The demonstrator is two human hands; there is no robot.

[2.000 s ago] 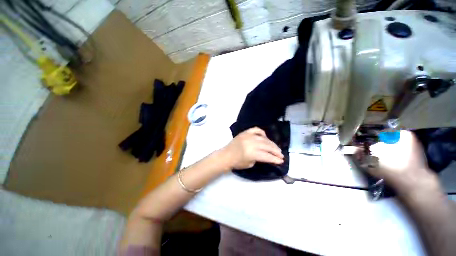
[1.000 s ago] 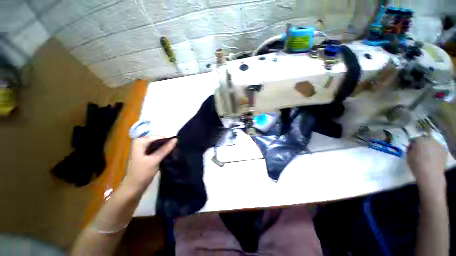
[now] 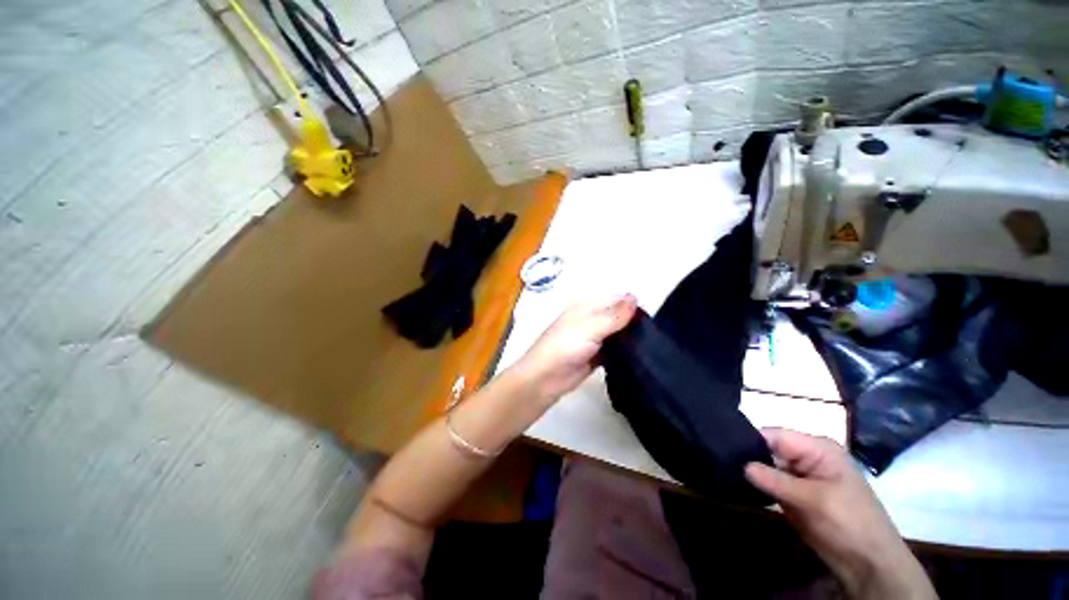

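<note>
The black garment piece (image 3: pixel 692 387) lies left of and under the sewing machine head (image 3: pixel 926 199), its matt part stretched towards me over the table's front edge. My left hand (image 3: pixel 586 340) grips its upper left edge between thumb and fingers. My right hand (image 3: pixel 809 475) pinches its lower right corner near the front edge. A shiny, wrinkled leather-like part (image 3: pixel 920 381) lies to the right of the needle area. The presser foot area (image 3: pixel 780 293) shows small, with no fingers at it.
A pile of black cut strips (image 3: pixel 451 279) lies on the cardboard (image 3: pixel 317 293) at left. A white tape roll (image 3: pixel 542 273) lies flat on the table (image 3: pixel 668 223). A green-handled screwdriver (image 3: pixel 634 108) is at the wall. A yellow fitting (image 3: pixel 322 166) with cables hangs upper left.
My right hand has come from the blue snips at the right end of the table to the garment's lower corner. My left hand still holds the garment. The view has swung left.
</note>
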